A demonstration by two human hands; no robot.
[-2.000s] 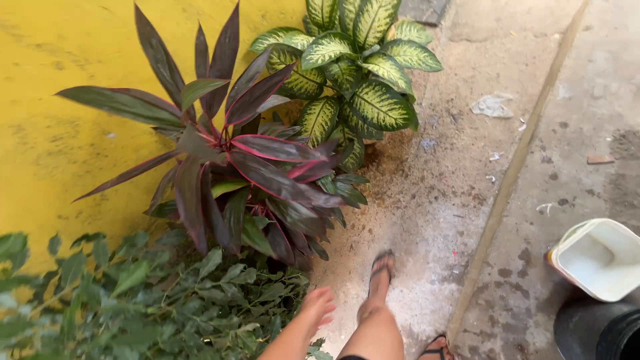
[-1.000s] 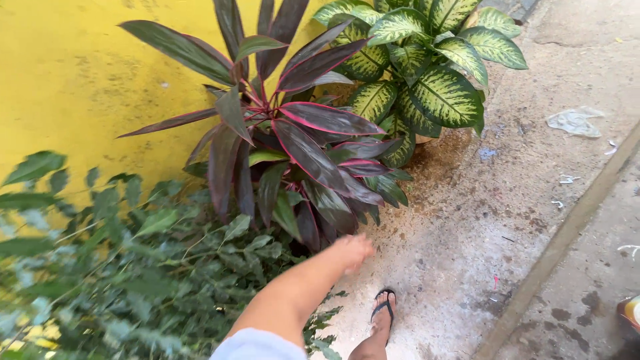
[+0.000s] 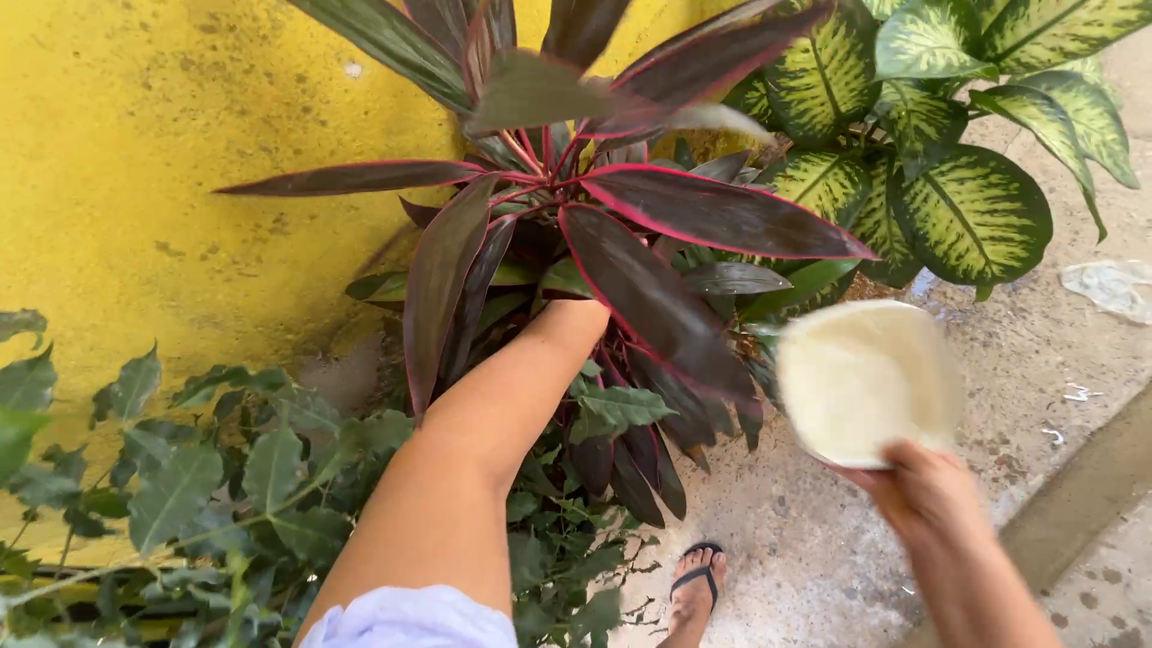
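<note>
My left forearm reaches into a plant with dark leaves edged in pink [image 3: 666, 207]; the leaves hide the left hand, so what it touches does not show. At the right, my right hand [image 3: 927, 490] grips the rim of a round, whitish container [image 3: 855, 387]. Its pale inside faces the camera, and motion blurs it. The container is beside the dark-leaved plant and below a dieffenbachia with green and yellow leaves [image 3: 972, 216].
A yellow wall [image 3: 180, 180] stands behind the plants. Leafy green branches [image 3: 180, 486] fill the lower left. My foot in a black flip-flop [image 3: 697, 580] is on the concrete floor [image 3: 774, 558]. A crumpled translucent scrap [image 3: 1111, 286] lies at the right.
My left arm has gone in among the dark leaves, where the hand is now hidden. My right hand has come into view with the whitish container. The plants now appear much closer.
</note>
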